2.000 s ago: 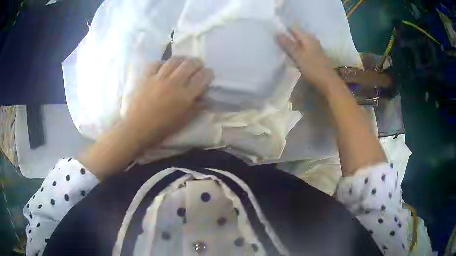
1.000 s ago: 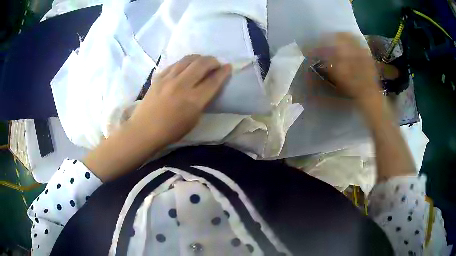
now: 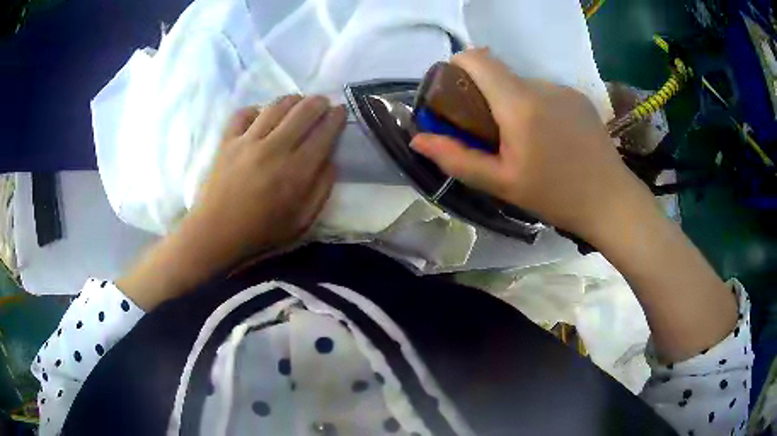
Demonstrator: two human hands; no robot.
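Observation:
A white garment point(image 3: 170, 128) lies bunched over the narrow padded board, with looser cream folds point(image 3: 400, 226) at its near edge. My left hand point(image 3: 273, 174) presses flat on the cloth left of the iron, fingertips near the iron's tip. My right hand point(image 3: 537, 145) is closed around the brown and blue handle of the steam iron point(image 3: 388, 119). The iron's pointed metal body rests on the cloth, tip towards the upper left. The iron hides the cloth under it.
A dark navy padded surface point(image 3: 68, 85) is at the far left. A pale table part with a dark strip point(image 3: 47, 209) lies below it. A yellow and dark hose point(image 3: 660, 94) rises at right. Crumpled cream cloth point(image 3: 588, 298) hangs at the lower right.
My right hand has gone from the cloth to the iron at the right and brought it left onto the garment. My left hand has stayed on the cloth, slightly further left.

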